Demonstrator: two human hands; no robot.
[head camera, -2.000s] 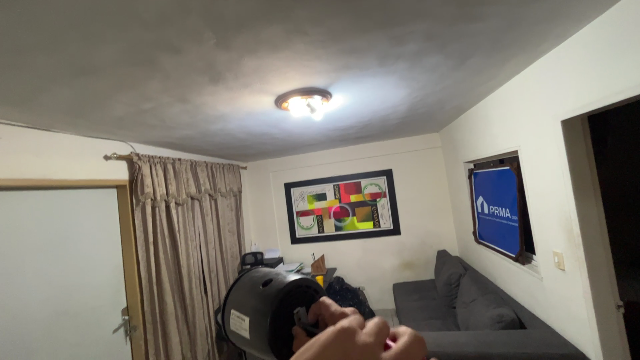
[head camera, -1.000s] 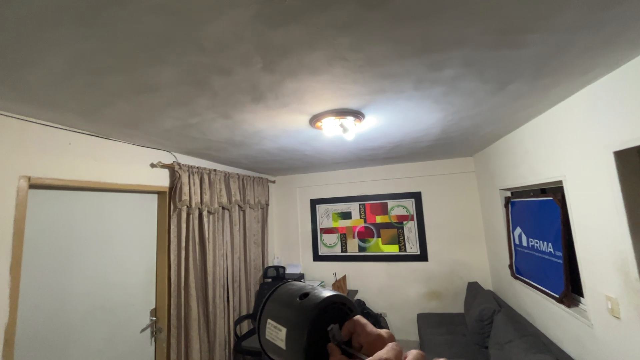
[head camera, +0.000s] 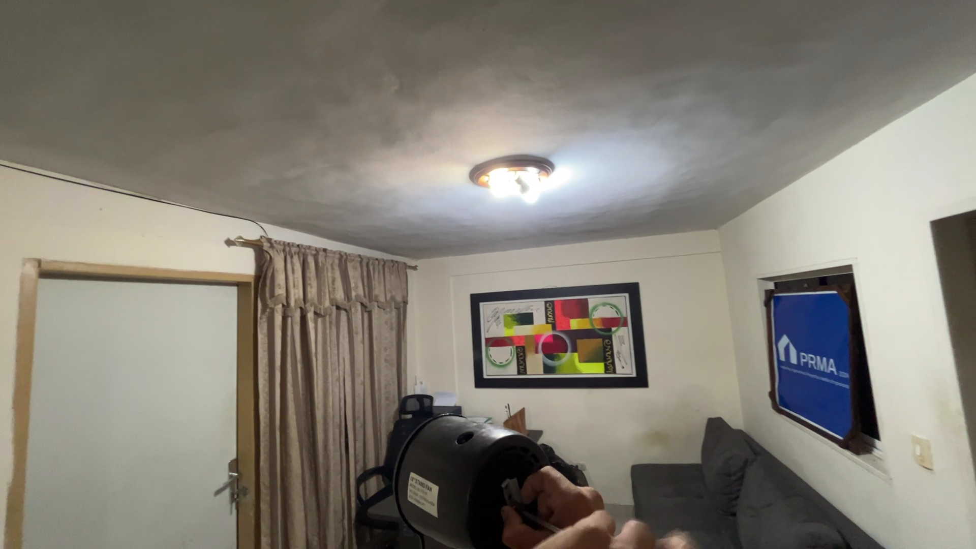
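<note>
A black fan motor housing (head camera: 450, 480) with a white printed label is at the lower middle, its open end facing right. At that open end, what appears to be my left hand (head camera: 560, 496) pinches a small grey part (head camera: 511, 490). A thin metal shaft (head camera: 540, 520) runs from beside this part toward what appears to be my right hand (head camera: 602, 534), which is closed at the bottom edge and overlaps the other hand. The shaft's handle and most of both palms are hidden or out of frame.
Behind the housing are a black office chair (head camera: 415, 408) and a cluttered desk (head camera: 534, 434). A dark grey sofa (head camera: 671, 488) lies to the right. On the left are a beige curtain (head camera: 328, 381) and a pale door (head camera: 137, 404). A lit lamp (head camera: 512, 175) is overhead.
The view has shifted up and left since the first frame. The hands remain at the housing's open end; the small grey part there shows more plainly now.
</note>
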